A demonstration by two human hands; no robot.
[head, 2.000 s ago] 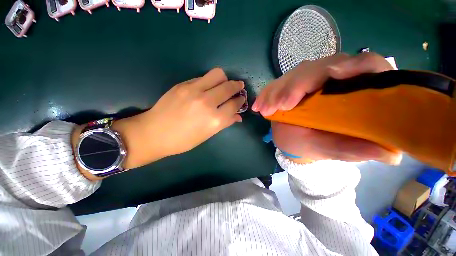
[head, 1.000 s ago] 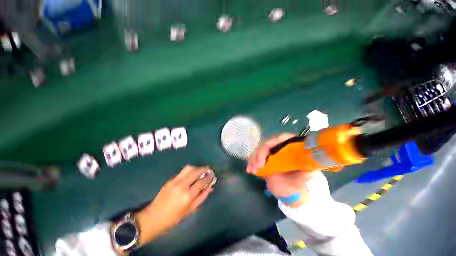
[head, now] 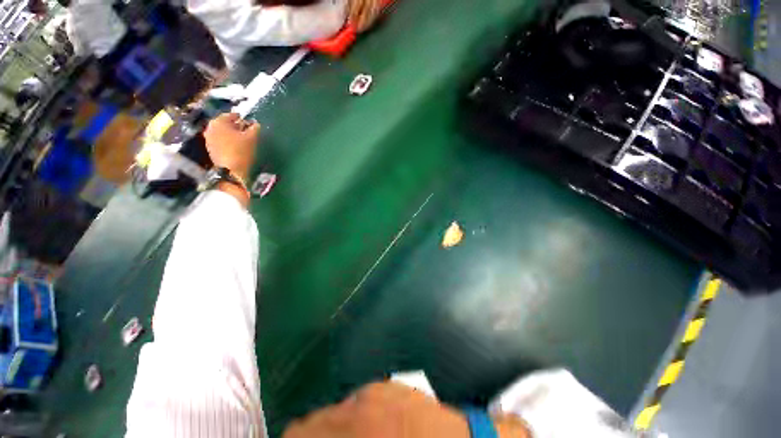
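Observation:
My left hand (head: pixel 231 144) is stretched far out over the green surface at the upper left, with the watch on its wrist. Its fingers are bent; a small dark bit shows at the fingertips, but I cannot tell if it is held. A pink-white housing (head: pixel 264 184) lies just beyond my left wrist, and another housing (head: pixel 360 84) lies further right. My right hand (head: pixel 385 415), with a blue wrist band, is blurred and cut off by the bottom edge. Its fingers and any tool in it are hidden.
A black compartment tray (head: pixel 591 128) with several housings stands at the upper right. A small yellowish scrap (head: pixel 452 234) lies mid-bench. Another person's white sleeve (head: pixel 274 24) is at the top, beside a red item (head: pixel 334 41). More housings (head: pixel 131 330) lie lower left, near a blue crate (head: pixel 30 329).
The view has swung far to the right. My left hand has moved from near the round dish to far out across the green surface. The orange screwdriver and dish are out of view.

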